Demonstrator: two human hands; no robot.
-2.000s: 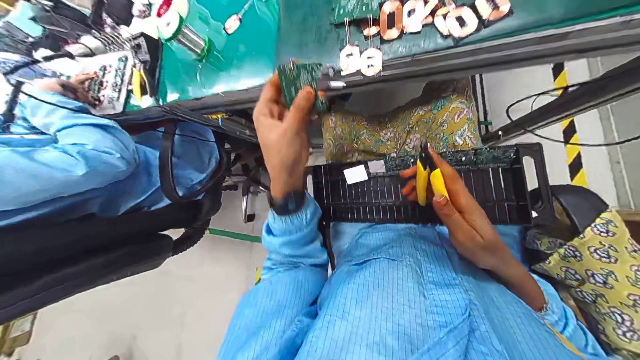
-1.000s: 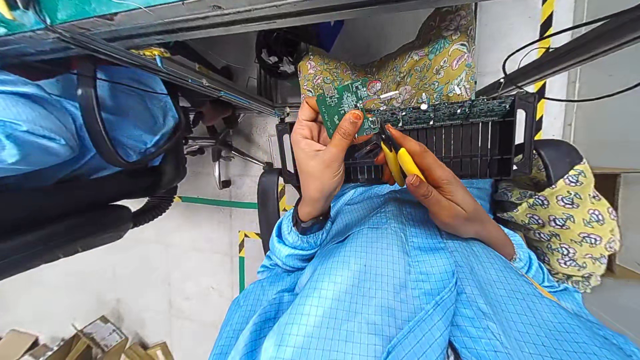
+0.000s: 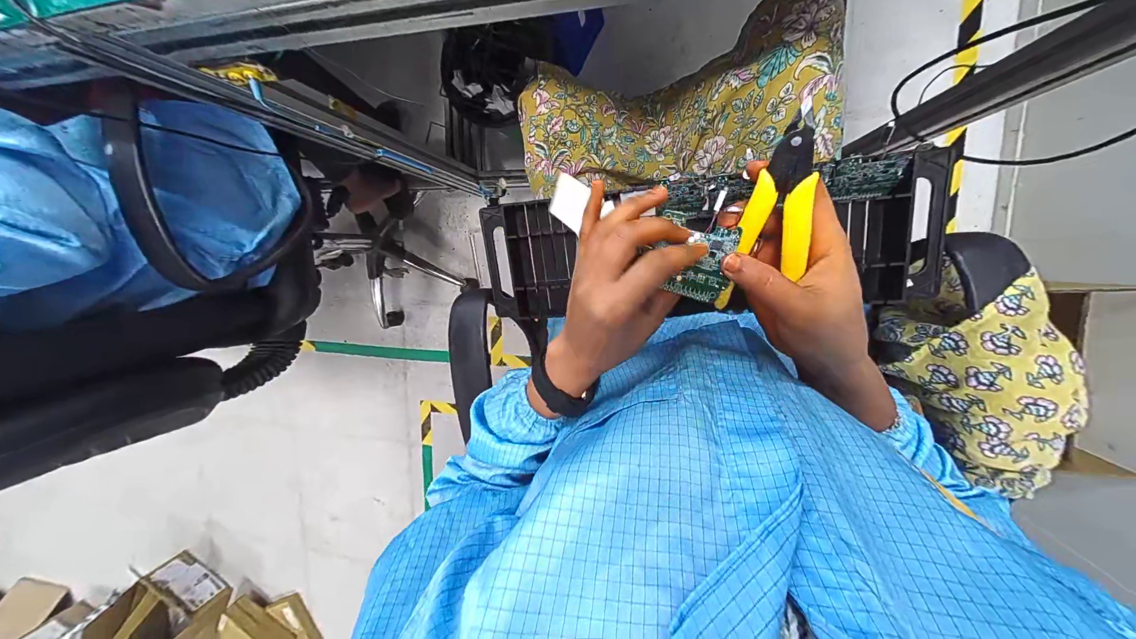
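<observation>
My left hand (image 3: 621, 275) has its fingertips on a green circuit board (image 3: 697, 282), at the board's upper left face. My right hand (image 3: 812, 293) holds yellow-handled cutting pliers (image 3: 803, 226) with their dark jaws pointing up and away, and its thumb meets the board's right edge. Part of the board is hidden under my left fingers. Behind both hands lies a black slotted rack (image 3: 541, 257) across my lap, with a row of green circuit boards (image 3: 874, 176) standing along its far side. A white card (image 3: 572, 202) shows just beyond my left fingers.
The metal bench edge (image 3: 355, 27) crosses the top left. A person in blue sits on a black chair (image 3: 160, 355) at left. Flowered cloth (image 3: 683, 124) hangs beyond the rack; another flowered cloth (image 3: 1003, 382) covers something at right. Cardboard boxes (image 3: 186, 595) lie at lower left.
Two seconds ago my left hand held a board up near the bench; now both hands meet at a board over the rack. The pliers' jaws now point away from the board. The view has shifted downward.
</observation>
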